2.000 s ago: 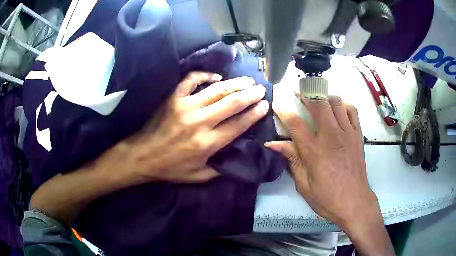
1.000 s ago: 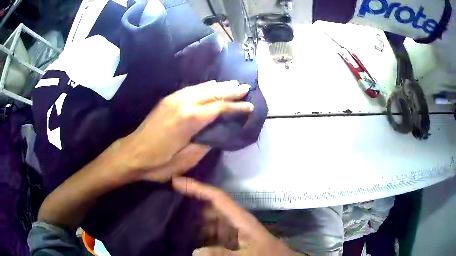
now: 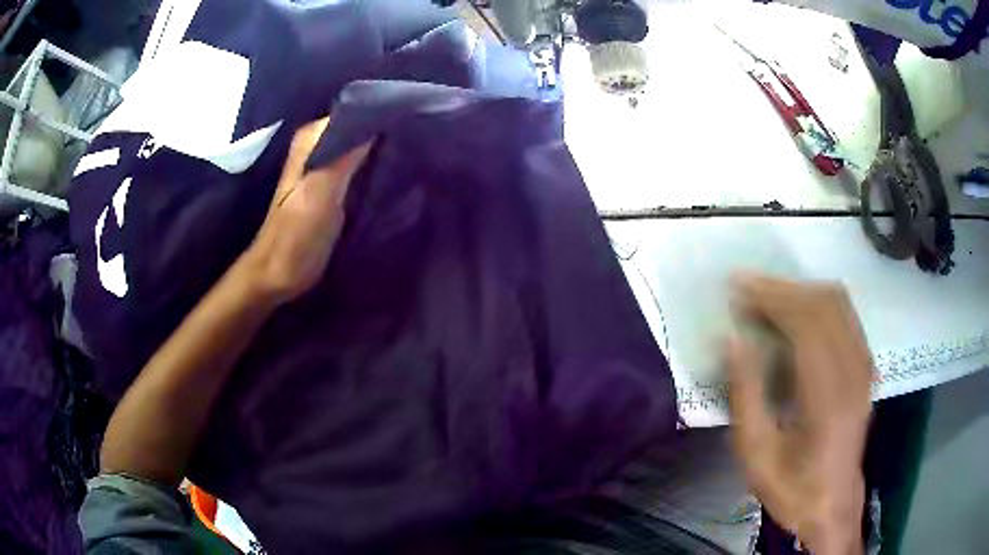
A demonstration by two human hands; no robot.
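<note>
A dark purple garment piece [image 3: 477, 293] with white shapes at its left lies over the table and hangs over the front edge. Its upper edge is at the presser foot [image 3: 546, 67] of the sewing machine. My left hand [image 3: 302, 211] grips a fold of the cloth between thumb and fingers, left of the needle area. My right hand [image 3: 803, 379] is blurred, over the table's front edge right of the cloth, with thumb and fingers apart and no cloth in it. A thin thread [image 3: 651, 293] runs by the cloth's right edge.
A slim red tool [image 3: 797, 114] and dark scissors [image 3: 906, 201] lie on the white table [image 3: 705, 255] at the right. A ridged pale knob [image 3: 619, 67] is beside the needle area. A white rack [image 3: 16, 130] stands at the far left. Orange-edged cloth [image 3: 204, 507] shows at the lower left.
The purple cloth is now spread out toward the front and right. My left hand has moved left and holds a fold. My right hand left the table, passed low over the cloth, then moved right.
</note>
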